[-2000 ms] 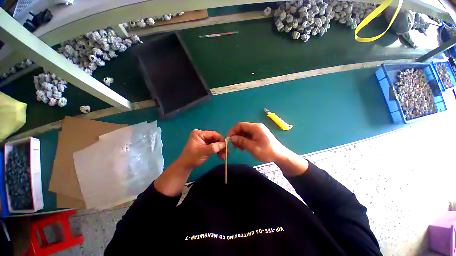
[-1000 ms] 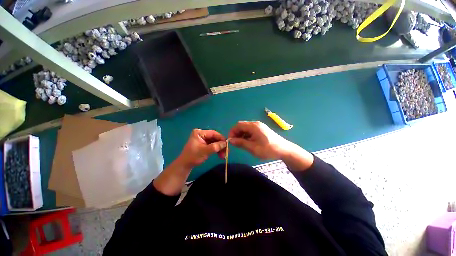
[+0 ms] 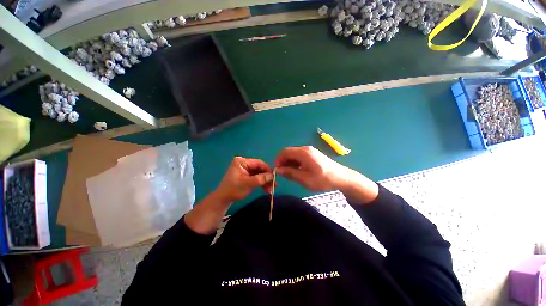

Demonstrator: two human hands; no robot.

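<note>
A thin tan strip or rod [image 3: 272, 197] hangs down from between my fingertips, in front of my dark top. My left hand [image 3: 244, 178] pinches at its upper end. My right hand [image 3: 306, 168] has its thumb and fingers closed at the same spot, touching the left fingertips. Any small part between the fingertips is too small to make out. A yellow utility knife [image 3: 333, 143] lies on the green mat beyond my right hand.
A black tray [image 3: 207, 89] stands behind the hands. A plastic sheet [image 3: 143, 197] lies on cardboard [image 3: 78, 185] at left, beside a white-edged box [image 3: 43, 206]. A blue bin [image 3: 476, 119] of small parts is at right. Silver-grey parts [image 3: 365, 24] are heaped behind. A shelf post [image 3: 78, 72] slants at left.
The hands stay together at the same place. The right hand and forearm have shifted slightly to the right, and the strip's tilt has changed a little.
</note>
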